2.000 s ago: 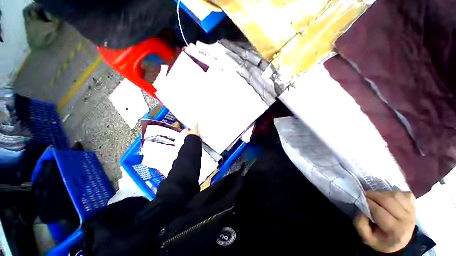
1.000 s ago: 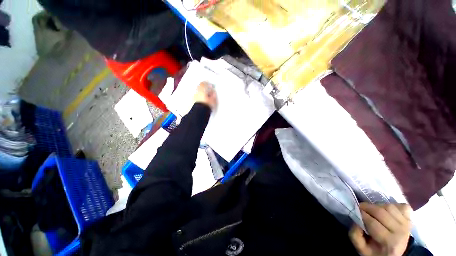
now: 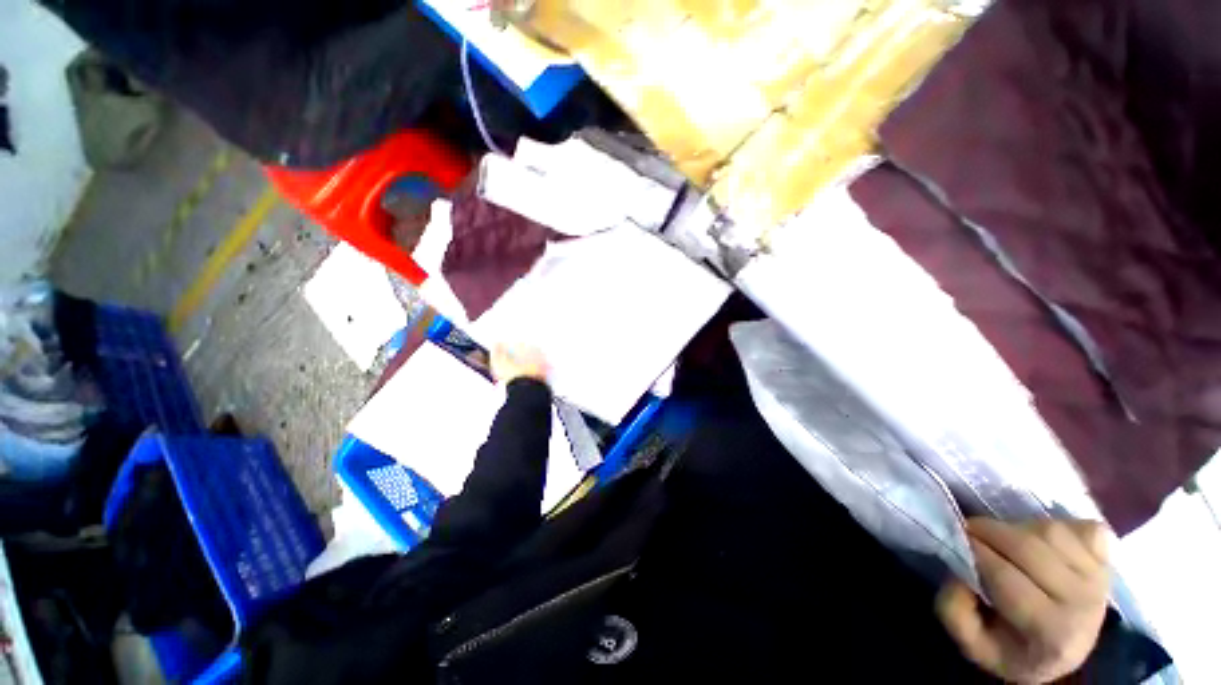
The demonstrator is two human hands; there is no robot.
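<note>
My left hand (image 3: 520, 361) is at the lower left edge of a white cut panel (image 3: 609, 315) that lies across the blue basket (image 3: 402, 495); its fingers are blurred, and I cannot tell if they grip it. A maroon piece (image 3: 496, 254) shows beyond the panel's upper left edge. Another white panel (image 3: 435, 408) lies on the basket's left part. My right hand (image 3: 1038, 589) pinches the lower end of a grey-white padded panel (image 3: 857, 448) that hangs by the table edge.
Brown tape (image 3: 723, 80) covers part of the white table. Large maroon fabric (image 3: 1058, 241) lies on the right. A red plastic stool (image 3: 368, 187) stands at the upper left, below a person's dark clothing (image 3: 268, 67). Another blue basket (image 3: 241, 522) with dark contents is at the lower left.
My left hand reached up over the white pile, then came back down to the panel's lower left edge. The upper white piece is now bunched back, and more maroon shows. My right hand has hardly moved.
</note>
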